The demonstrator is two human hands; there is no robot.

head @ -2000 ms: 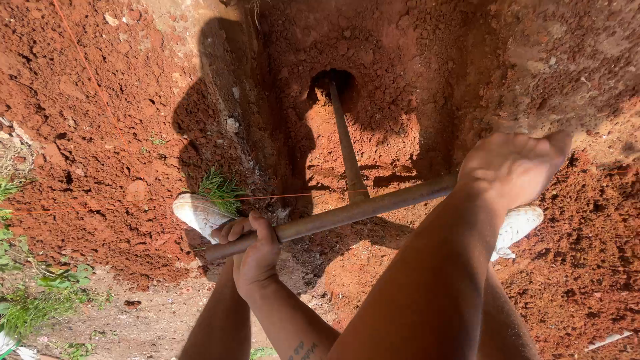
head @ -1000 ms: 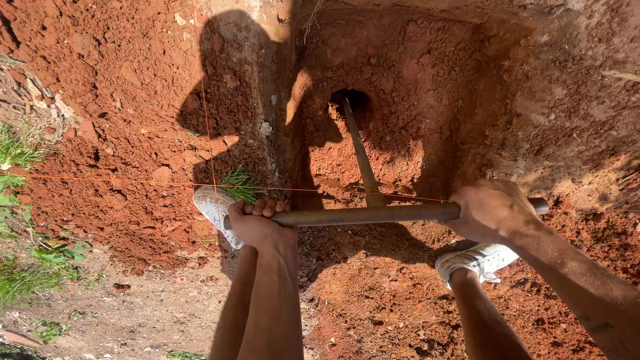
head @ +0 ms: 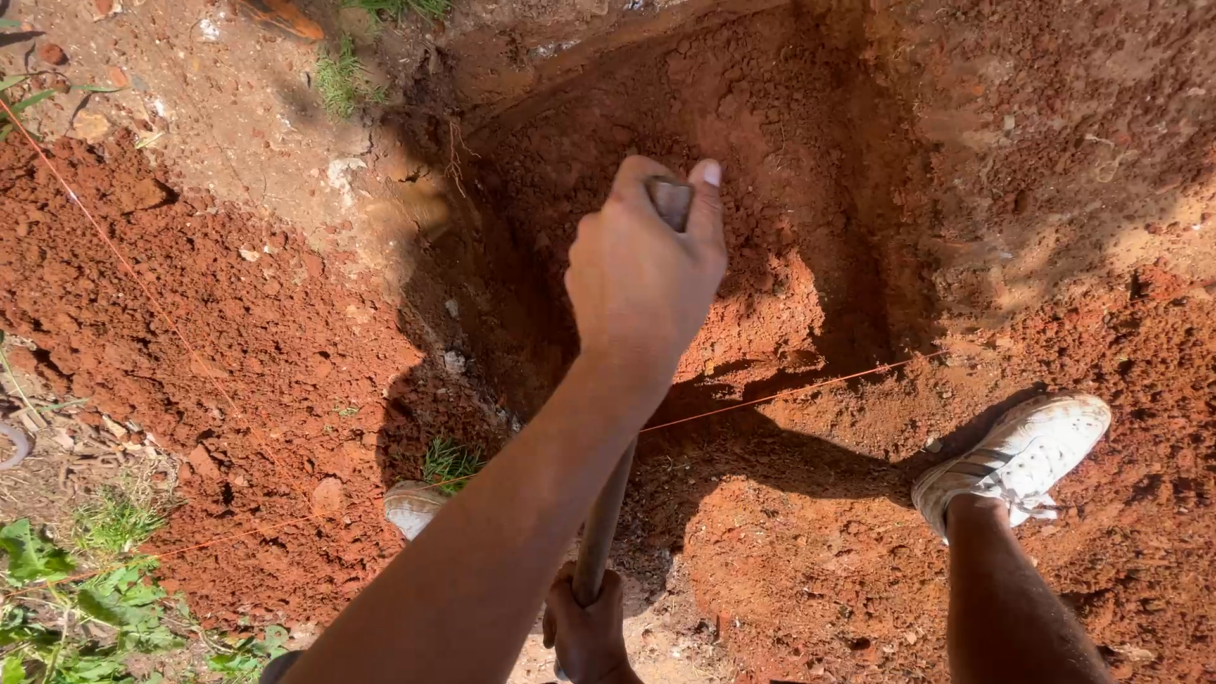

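Note:
My left hand grips the far end of a worn bar handle, whose blunt tip pokes out between thumb and fingers. At the bottom, my right hand is closed around the near end. The bar now runs roughly away from me, with my left forearm crossing over part of it. Below my hands lies a dug pit in red soil. The shaft that met the bar's middle and the round hole at the pit's bottom are both hidden from view.
A taut orange string crosses the near side of the pit. Loose red soil is heaped at left, near green weeds. My white shoes stand apart, the right one in full view, the left one partly hidden.
The bar has turned from lying crosswise to pointing away from me. My left hand has gone from the bar's left end to its far position; my right hand has come in close. The view has shifted.

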